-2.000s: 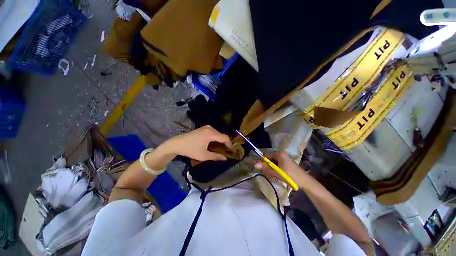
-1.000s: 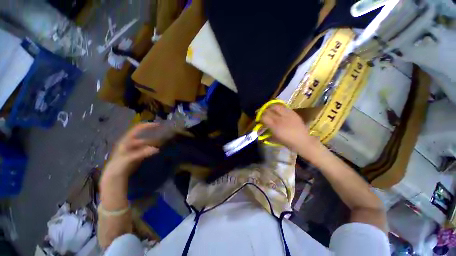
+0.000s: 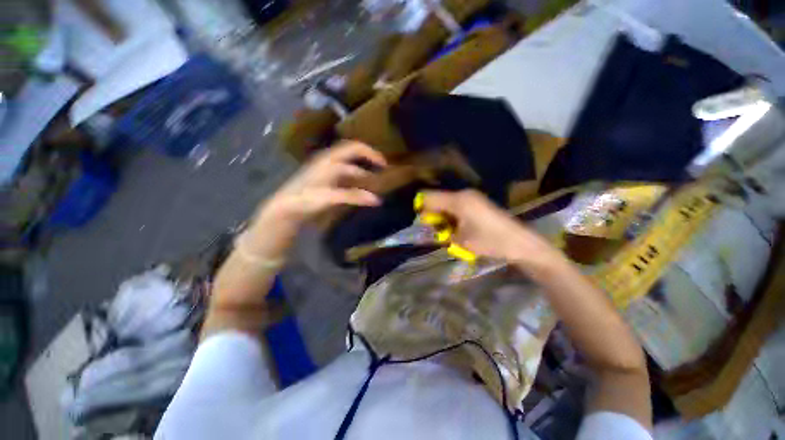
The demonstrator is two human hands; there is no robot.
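Note:
My right hand [image 3: 482,228] is closed around yellow-handled scissors [image 3: 443,230]. Their blurred silver blades point left over the dark cloth. My left hand [image 3: 323,185] is blurred, with its fingers apart at the left edge of the dark and brown pieces; I see nothing clearly gripped in it. Dark cut pieces [image 3: 469,129] with brown parts lie bunched in front of me, above the beige lap cloth [image 3: 430,301]. Another dark cloth [image 3: 641,112] lies on the white table at the right.
Yellow PIT tape [image 3: 641,258] runs along the table edge. Stacked brown strips [image 3: 714,391] lie at lower right. A blue crate [image 3: 185,103] stands on the littered floor at upper left. White bundled material [image 3: 138,344] is at lower left.
The view has shifted. My left hand has moved back toward the cloth in front. My right hand still holds the scissors. The large dark cloth no longer hangs across the top centre.

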